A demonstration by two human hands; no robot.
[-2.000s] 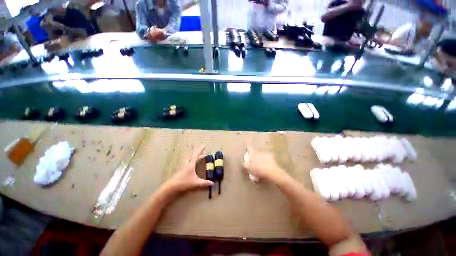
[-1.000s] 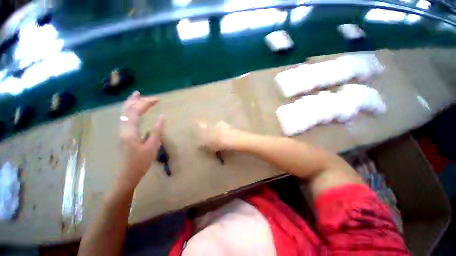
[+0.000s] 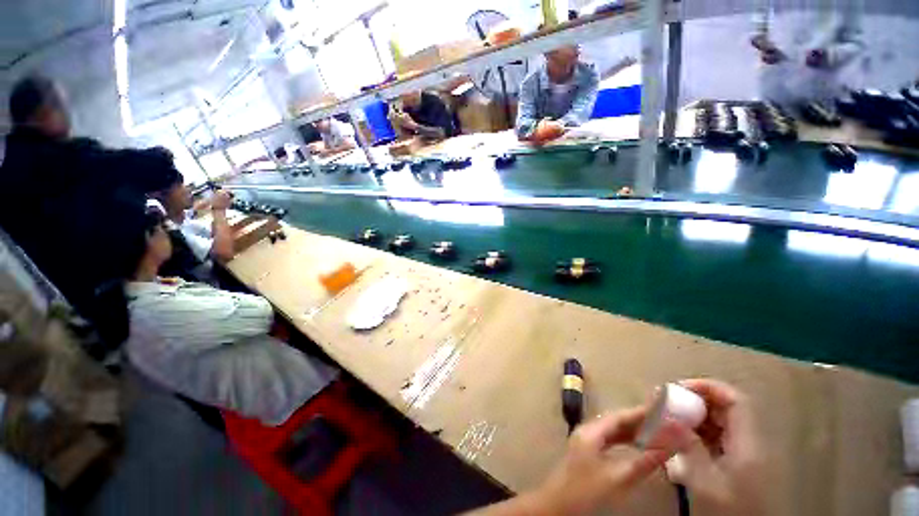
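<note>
My left hand [image 3: 605, 466] and my right hand [image 3: 728, 454] are together at the lower right, both closed around a white cover [image 3: 682, 405]. A short black cord hangs below the fingers; the rest of that unit is hidden. A single black unit [image 3: 572, 391] with a gold band lies on the cardboard-covered bench just left of my hands, its tail toward me. Ends of other white covers [image 3: 910, 435] show at the right edge, cut off by the picture.
Black units [image 3: 577, 269] lie in a line on the green belt [image 3: 726, 307]. A white wad [image 3: 376, 302] and an orange block [image 3: 340, 277] sit further left on the bench. Workers [image 3: 202, 328] sit along the left side; others are beyond the belt.
The view has swung left. My hands were apart a second ago and now meet around a white cover. The paired black units were side by side earlier; one now lies alone.
</note>
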